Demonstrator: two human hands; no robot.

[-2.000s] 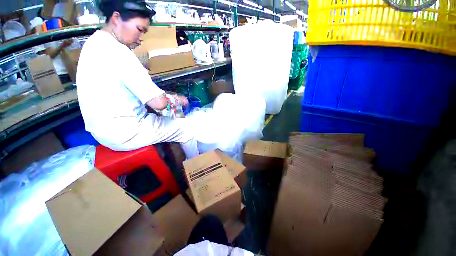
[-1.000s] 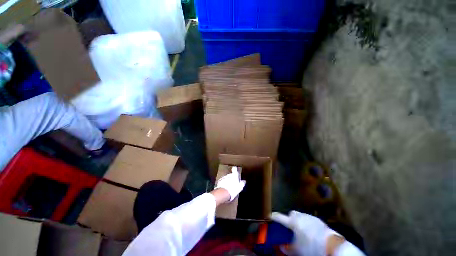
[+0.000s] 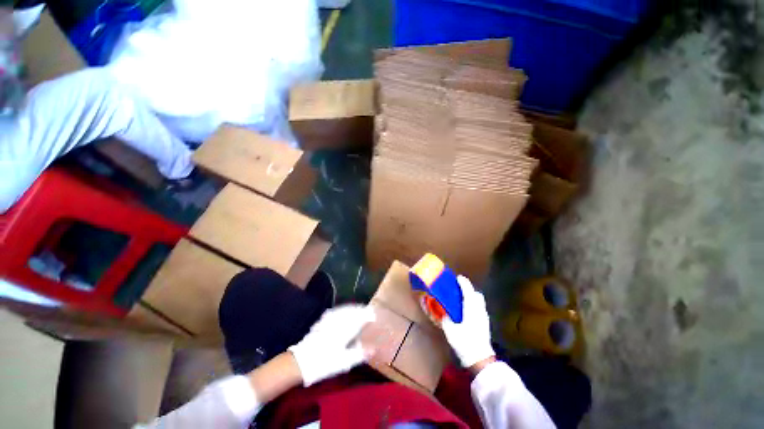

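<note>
A small brown carton (image 3: 420, 356) lies at my lap, with its flaps folded over and a dark seam between them. My gloved left hand (image 3: 335, 342) is at its left side, fingertips over the flaps; they are blurred, so I cannot tell if they grip it. My gloved right hand (image 3: 471, 325) is closed around a blue tape dispenser (image 3: 448, 292) with an orange-red hub, held at the carton's far right edge. Whether the dispenser touches the cardboard is unclear.
Flat cartons (image 3: 448, 201) stand fanned ahead, before a blue bin (image 3: 519, 42). Box-shaped cartons (image 3: 251, 222) lie left, near a red stool (image 3: 92, 226) and a person's leg (image 3: 100, 113). Tape rolls (image 3: 553, 314) stand right by the concrete wall (image 3: 670, 218). White plastic film (image 3: 226, 67) lies upper left.
The carton at my lap was open and now has its flaps folded over. My right hand has raised the tape dispenser to its far edge. My left hand has moved back from inside the opening.
</note>
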